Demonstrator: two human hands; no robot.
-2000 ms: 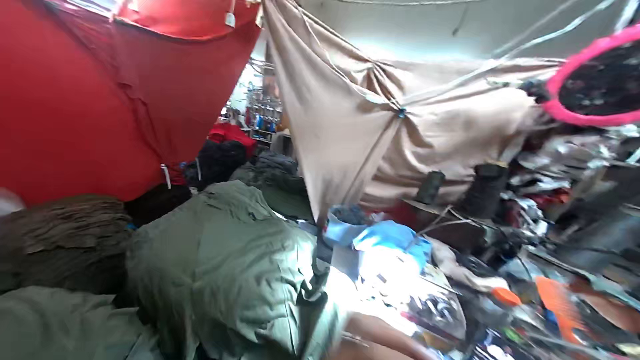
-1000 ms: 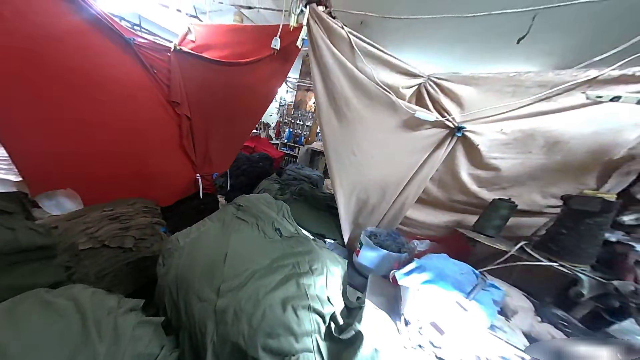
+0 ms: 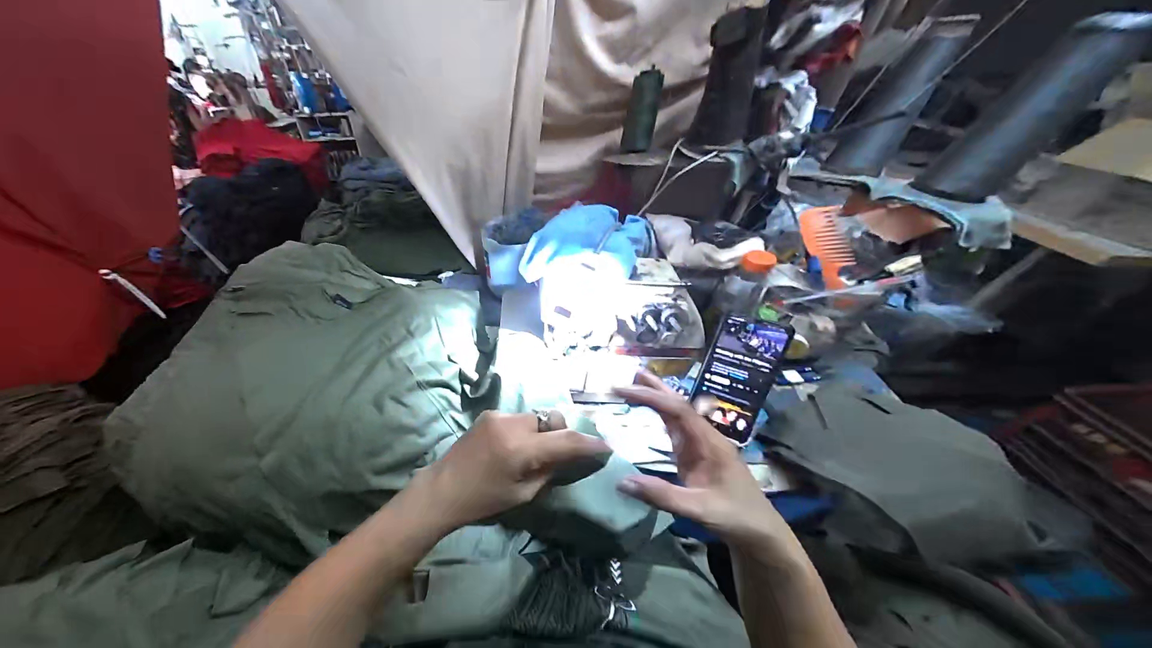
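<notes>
My left hand [image 3: 531, 454], with a ring on one finger, is curled over the grey-green cloth [image 3: 594, 513] in front of me; whether it grips the cloth is unclear. To its right, my right hand [image 3: 693, 454] is held with thumb and fingers apart and nothing between them. A large heap of olive-green garments [image 3: 315, 369] lies left of the hands. Just beyond my right hand a smartphone [image 3: 742, 378] with a lit screen leans among small items. Bright light falls on the work surface ahead of the hands. A bundle of dark cords [image 3: 562, 594] hangs below the cloth.
A blue cloth [image 3: 585, 238], an orange comb-like plastic piece [image 3: 825, 243] and a bottle with an orange cap [image 3: 759, 262] crowd the back. A beige curtain [image 3: 450, 99] hangs behind, a red one [image 3: 81, 180] at left. Grey cloth [image 3: 909, 468] and a dark red crate [image 3: 1093, 450] are at right.
The view has swung right and down since one second ago. Both my hands are now in full view over the cloth; neither shows clearly in the one-second-old frame.
</notes>
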